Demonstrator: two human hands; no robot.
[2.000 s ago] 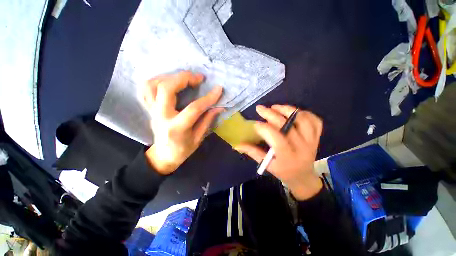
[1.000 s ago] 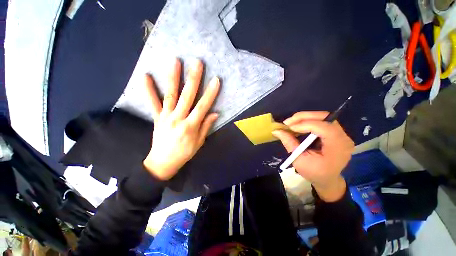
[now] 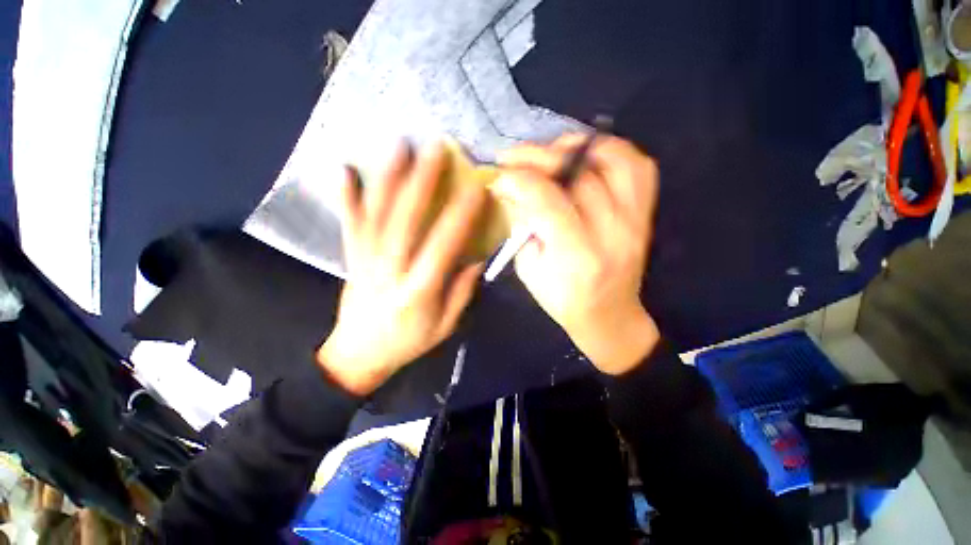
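The speckled light grey fabric piece lies on the dark navy cloth, with dark drawn lines near its notch. The yellow template lies over its lower part, partly hidden under both hands. My left hand is spread flat with fingers apart, blurred, over the template and the fabric. My right hand touches the template's right side with its fingers. It also holds the marking pen, white end pointing down-left, dark end blurred above the knuckles. The right fingertips partly hide the template's edge.
A black fabric piece lies at lower left beside a white scrap. A long whitish curved piece is at far left. Orange-red scissors and grey offcuts are at right. Blue bins stand below the table edge.
My right hand has moved left and up with the pen and template, from beside the fabric onto it. Drawn lines now show on the fabric's upper part. My left hand has stayed nearly in place.
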